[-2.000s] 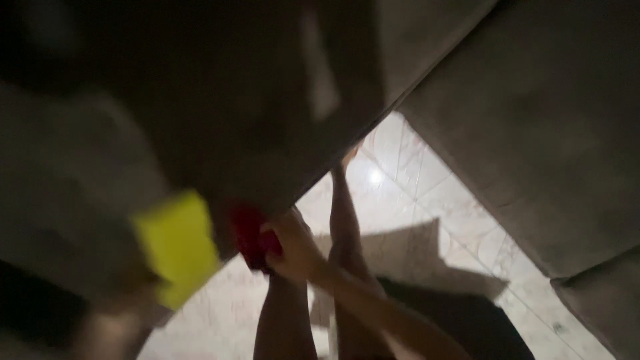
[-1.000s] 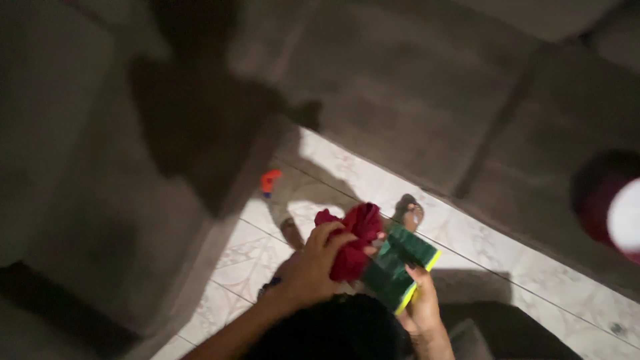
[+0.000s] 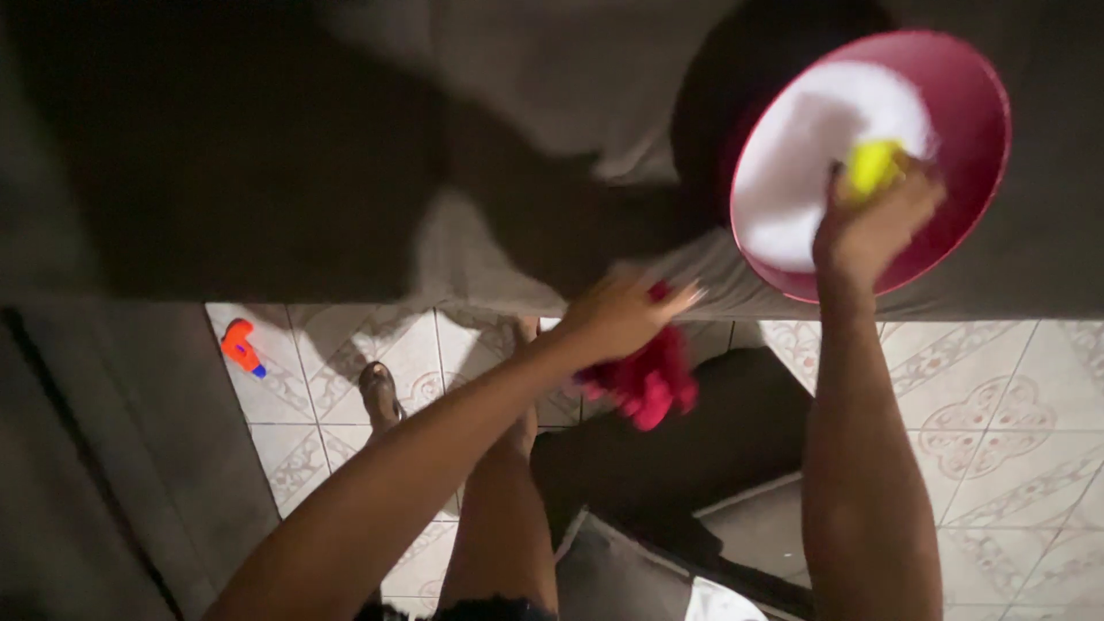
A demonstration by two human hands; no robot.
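My left hand point(image 3: 625, 317) grips a crumpled red cloth point(image 3: 647, 375) that hangs over the edge of a grey upholstered sofa seat point(image 3: 517, 233). A pink-red basin point(image 3: 966, 129) rests on the seat at the upper right, with white foamy liquid point(image 3: 789, 190) inside. Over the basin, my right hand point(image 3: 884, 207) holds a yellow sponge point(image 3: 873, 168); both are blurred. Whether the sponge touches the liquid I cannot tell.
An orange toy-like object with a blue tip point(image 3: 241, 347) lies on the patterned tile floor point(image 3: 992, 423) at the left. More grey upholstery point(image 3: 129, 448) borders that side. My legs and feet are below the seat edge. Dark grey items point(image 3: 621, 565) show at the bottom.
The view has shifted toward the basin. My hands, close together a second ago, are apart: the right hand has carried the sponge over to the basin, while the left keeps the red cloth.
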